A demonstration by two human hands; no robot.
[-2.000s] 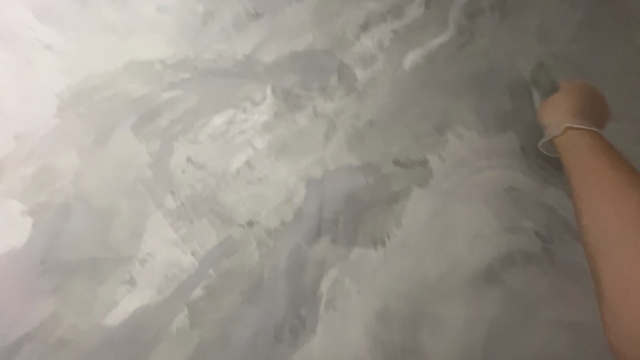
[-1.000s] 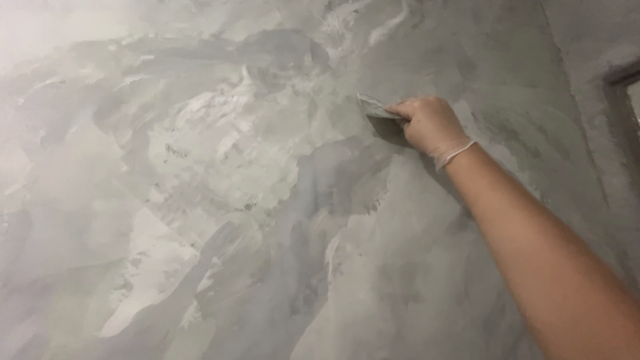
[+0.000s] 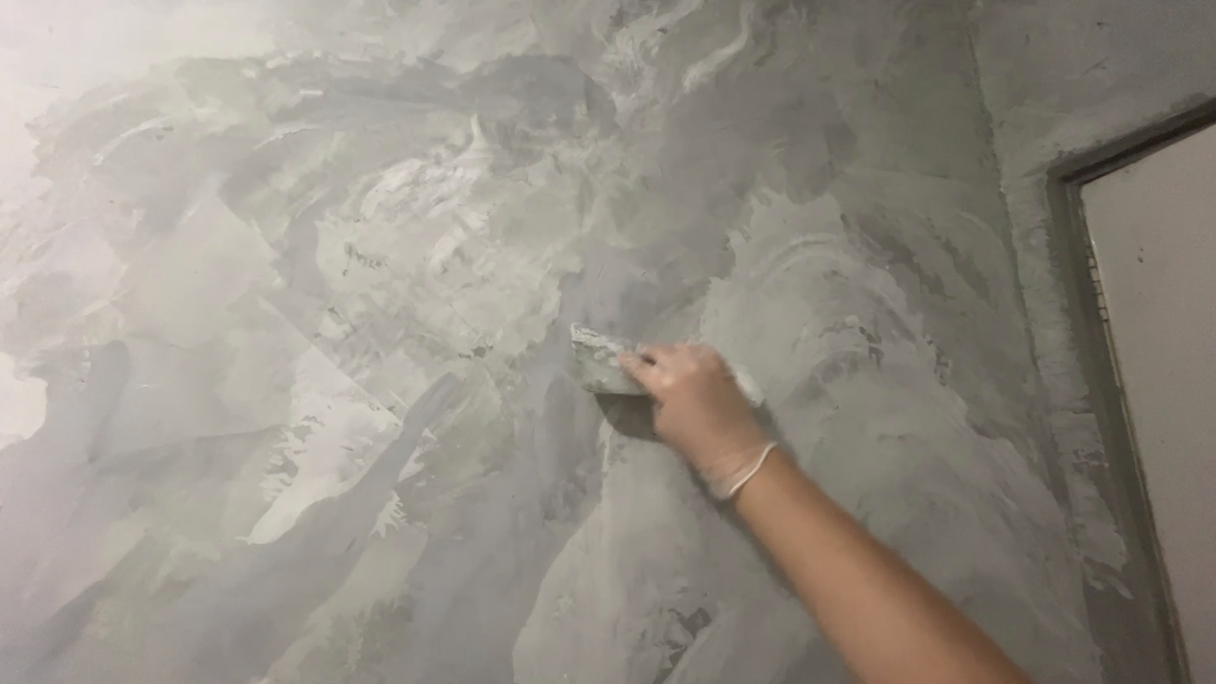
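Note:
My right hand (image 3: 698,408), in a thin translucent glove with a rolled cuff at the wrist, grips a flat putty knife or plastering spatula (image 3: 606,366). Whitish plaster coats part of the blade, which lies against or very close to the wall; touch cannot be told for certain. A dark shadow falls just below the blade. The plastered wall (image 3: 456,237) around it is mottled in grey, green-grey, lilac and whitish patches, with rough-edged strokes. My left hand is out of view.
At the right, the wall meets another plastered surface along a vertical corner line. Beyond it stands a dark frame (image 3: 1073,228) around a pale flat panel (image 3: 1164,361), perhaps a door.
My right hand, holding the spatula, has moved down and to the left across the wall from its upper right part. The view has shifted, so the dark frame now shows more fully.

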